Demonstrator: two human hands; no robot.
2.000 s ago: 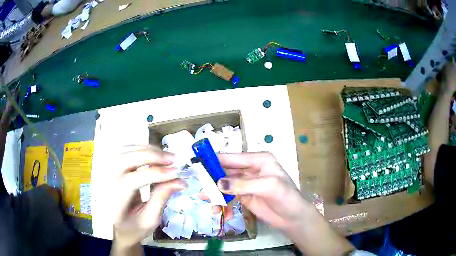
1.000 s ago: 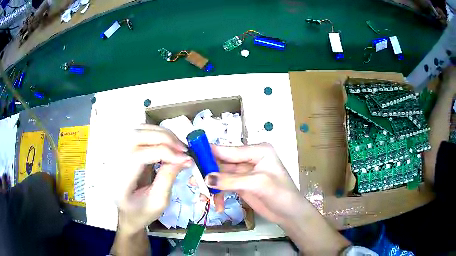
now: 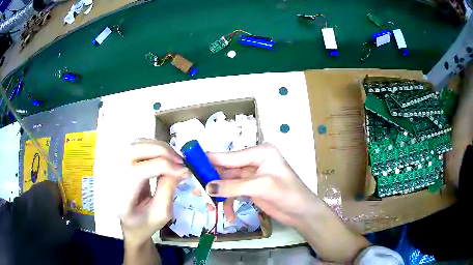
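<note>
A blue battery cell (image 3: 200,164) is held tilted above the scrap carton. My right hand (image 3: 259,181) grips it between thumb and fingers from the right. My left hand (image 3: 153,181) is at the cell's left side, its fingertips pinched at the edge of the white pad (image 3: 203,190); the exact contact is partly hidden. Thin wires run down from the cell's lower end to a green circuit board (image 3: 204,248) hanging over the carton's front edge. The brown carton (image 3: 207,109) below holds crumpled white paper pieces (image 3: 189,215).
Several wired cells, such as a plain blue one (image 3: 257,42) and one with a brown pad (image 3: 182,63), lie on the green belt (image 3: 129,62). A carton of green PCB panels (image 3: 407,155) stands at right. Yellow printed sheets (image 3: 79,165) lie at left. Another person's arm (image 3: 463,119) is at the right edge.
The cells on the belt have shifted left in the view. The held cell has moved slightly left. My left fingertips have closed in at the pad's edge, and the hanging board shows more.
</note>
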